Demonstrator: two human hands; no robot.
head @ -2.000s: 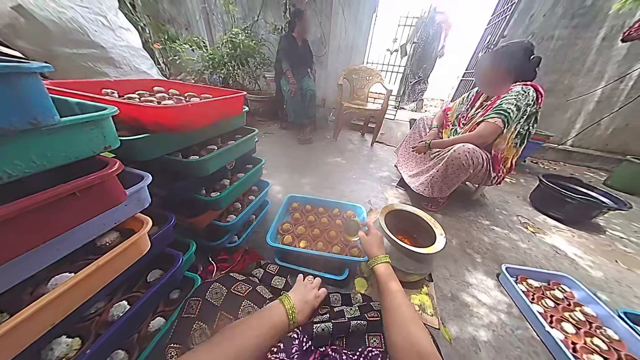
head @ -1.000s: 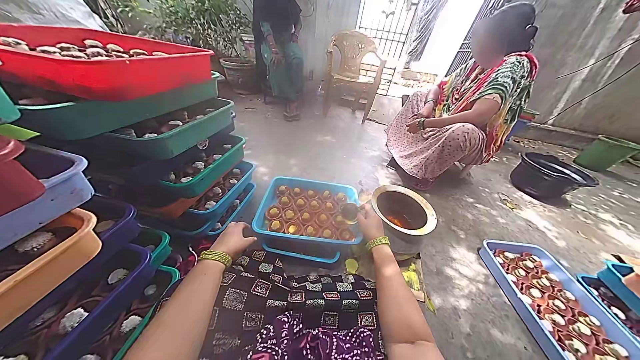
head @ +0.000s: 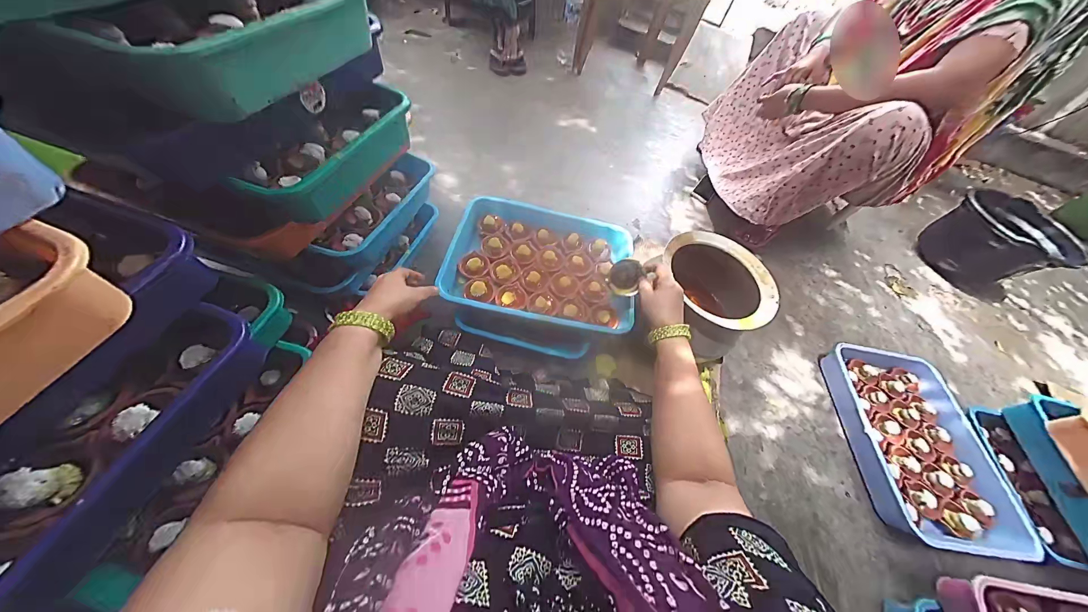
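Observation:
Small clay cups (head: 533, 278), each with a yellowish lump in it, stand in rows in a blue plastic tray (head: 535, 316) in front of my knees. This tray sits on another blue tray. My right hand (head: 661, 293) grips a small round metal cup or ladle (head: 626, 276) over the tray's right edge. Close to that hand on the right is a metal pot (head: 763, 293) with dark reddish-brown liquid (head: 714, 280) inside. My left hand (head: 395, 297) is at the tray's left front corner, fingers apart; whether the fingertips touch the rim I cannot tell.
Stacked plastic trays of cups with whitish lumps, among them a green tray (head: 327, 187) and a dark blue one (head: 170, 425), rise on the left. A light blue tray (head: 935, 531) of filled cups lies at right, a black tub (head: 1003, 246) beyond. A person (head: 816, 127) squats past the pot.
My left hand has moved from my lap to the tray's left front corner. My right hand stays by the tray's right edge with the metal cup. The view has tilted down.

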